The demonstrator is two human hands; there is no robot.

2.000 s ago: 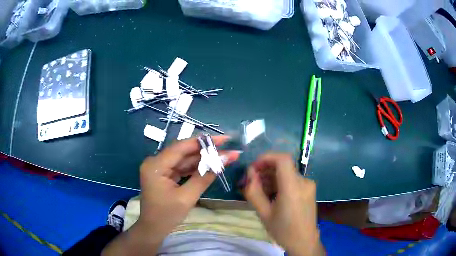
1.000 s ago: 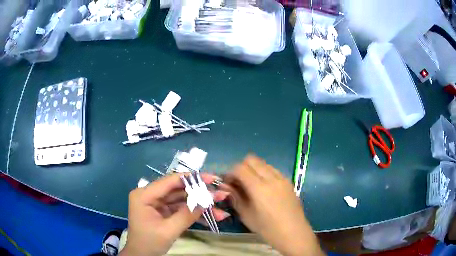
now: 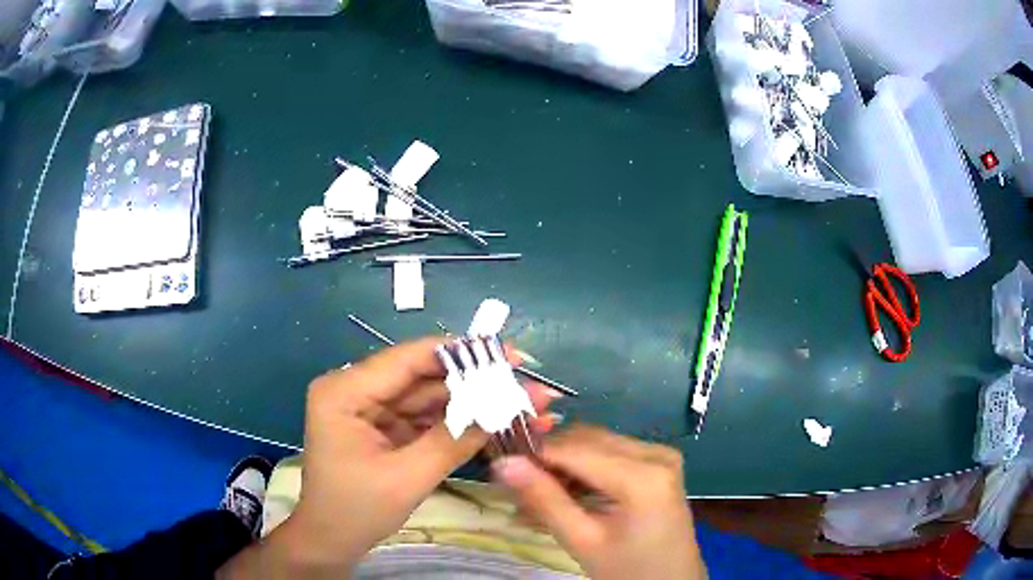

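Note:
My left hand (image 3: 380,425) holds a fanned bunch of tagged metal rods (image 3: 485,391), white tags overlapping, above the bench's near edge. My right hand (image 3: 606,487) has its thumb and fingertips at the lower ends of the same rods; it is slightly blurred. More tagged rods (image 3: 374,215) lie in a loose pile on the dark green mat (image 3: 589,170). One tagged rod (image 3: 408,281) lies just below the pile. Other rods lie just behind my left hand, partly hidden by it. Green tweezers (image 3: 722,306) lie to the right.
A flat scale (image 3: 142,215) lies at left. Red-handled scissors (image 3: 894,312) and a white scrap (image 3: 817,432) lie at right. A clear bin of tagged rods (image 3: 753,147) and a long frosted tray (image 3: 929,187) stand at the back right. More clear bins stand along the far side.
My right hand has moved in from the right side of the bunch to its lower ends. The bunch shows more rods side by side. One tagged rod now lies separately below the pile.

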